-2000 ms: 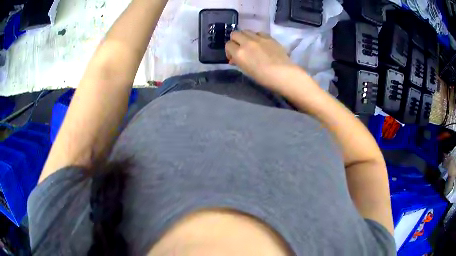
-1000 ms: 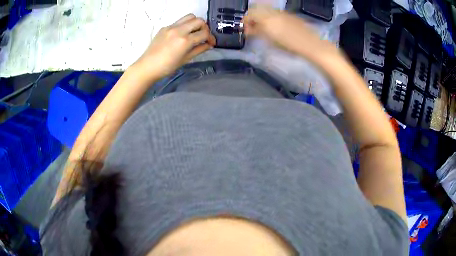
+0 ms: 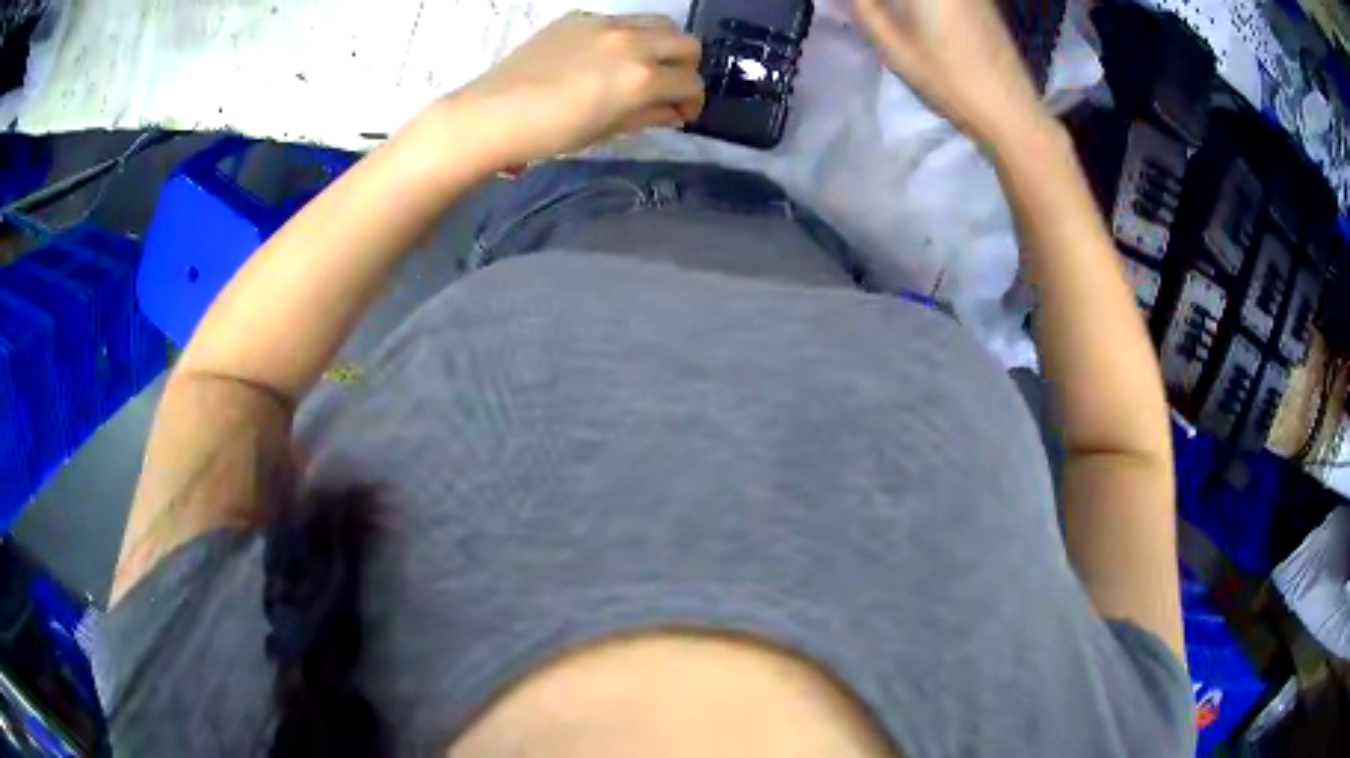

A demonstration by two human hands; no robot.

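Observation:
A black slotted housing [image 3: 745, 74] lies on the bench at the top of the picture, its upper end cut off by the edge. Its slots shine. My left hand [image 3: 629, 74] is at the housing's left side, with the fingertips touching its edge. My right hand [image 3: 933, 37] is raised at the top edge, to the right of the housing and apart from it. It is partly cut off and blurred, so what its fingers hold cannot be seen.
The white bench cover [image 3: 296, 67] spreads to the left. Crumpled white wrap [image 3: 918, 193] lies right of the housing. Rows of black slotted housings [image 3: 1214, 252] stand at the far right. A blue stool [image 3: 200, 267] and blue crates [image 3: 74, 356] are below the bench at left.
The view has shifted, and the housing now sits farther right and slightly tilted. My right hand has moved off the housing, up and to the right. My left hand remains at the housing's left side.

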